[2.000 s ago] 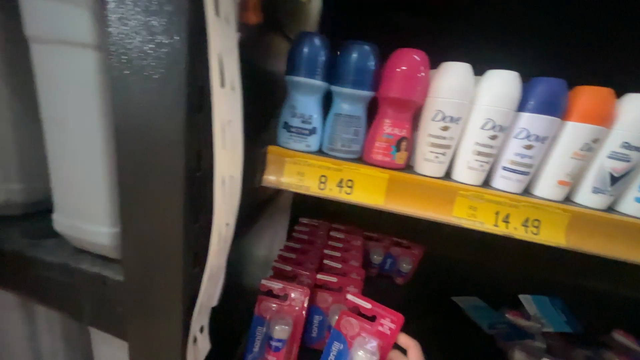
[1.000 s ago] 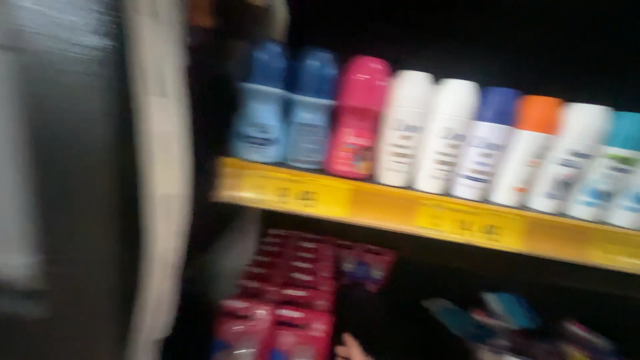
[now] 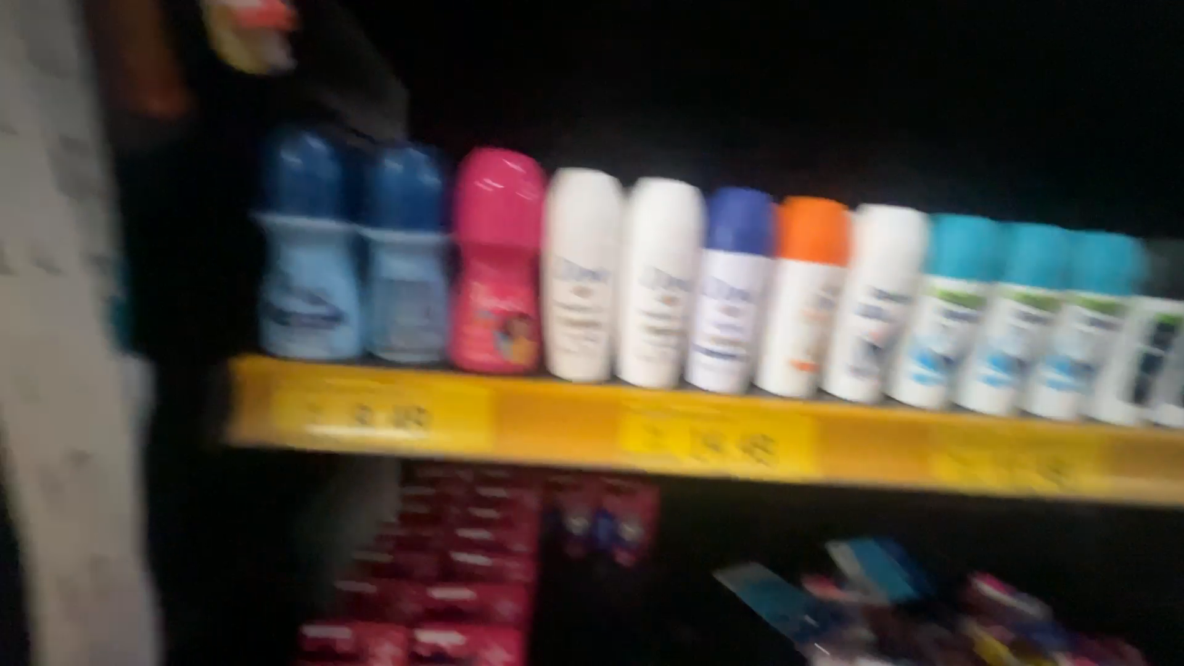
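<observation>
Neither my left hand nor my right hand shows in the head view now. Roll-on deodorants stand upright in a row on a shelf: light-blue ones with dark blue caps (image 3: 311,287), a pink one (image 3: 498,305), white Dove ones (image 3: 583,296), one with a purple cap (image 3: 731,314), one with an orange cap (image 3: 803,324) and several with turquoise caps (image 3: 1008,324). Below them, red blister packs (image 3: 467,601) are lined up in rows at the lower left. The view is blurred.
A yellow price rail (image 3: 555,425) runs along the shelf's front edge. A pale perforated upright (image 3: 74,370) stands at the left. Loose packets in mixed colours (image 3: 879,601) lie at the lower right, under the shelf.
Fingers were at the bottom edge beside the red packs in both earlier frames and are out of view now. The view has shifted, showing more deodorants at the right.
</observation>
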